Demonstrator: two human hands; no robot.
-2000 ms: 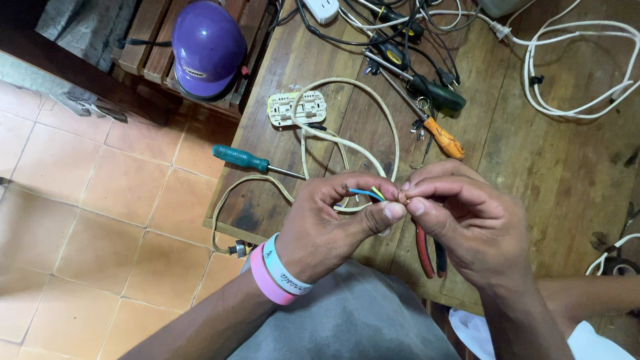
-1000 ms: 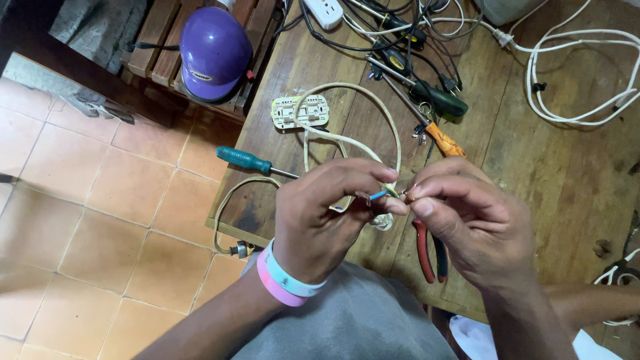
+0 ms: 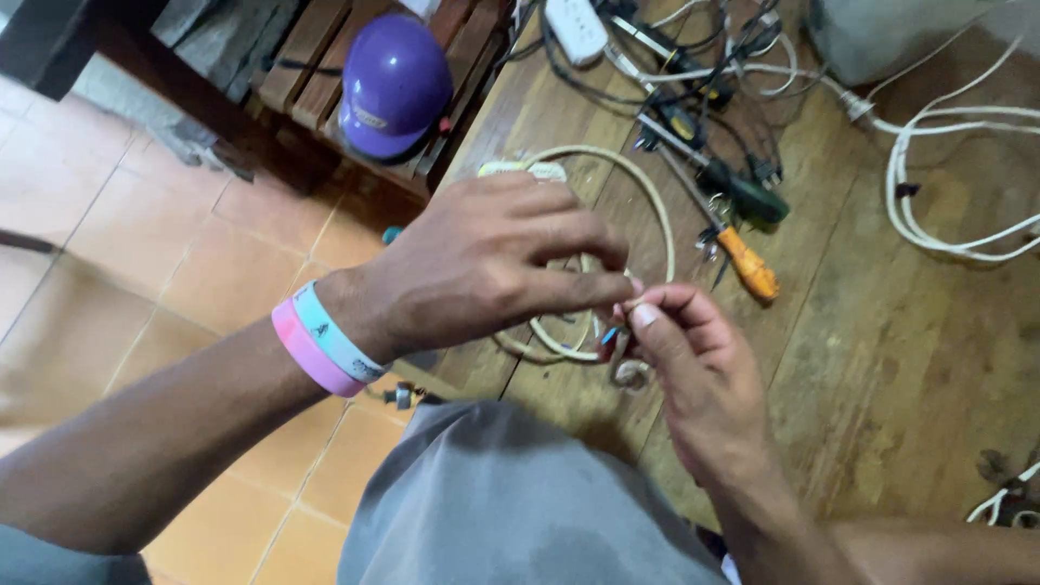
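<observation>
My left hand (image 3: 496,264), with a pink and a light blue wristband, is turned back up over the cable, its fingertips at the wire ends. My right hand (image 3: 703,366) pinches the end of a cable between thumb and forefinger. A blue wire (image 3: 609,335) shows just below the fingertips. The cream cable (image 3: 668,236) loops on the wooden table behind the hands. An opened white socket housing (image 3: 546,171) is partly hidden behind my left hand. The teal screwdriver handle (image 3: 392,235) barely shows past that hand.
Beyond the hands lie an orange-handled screwdriver (image 3: 747,264), a dark green-handled screwdriver (image 3: 743,191), tangled black cables and a white power strip (image 3: 575,31). A coiled white cable (image 3: 898,175) is at the right. A purple cap (image 3: 394,85) rests on a slatted wooden bench.
My left hand has turned over and its fingers have extended toward my right fingertips, now covering much of the socket housing. The red-handled pliers seen before are out of sight. The view has moved closer.
</observation>
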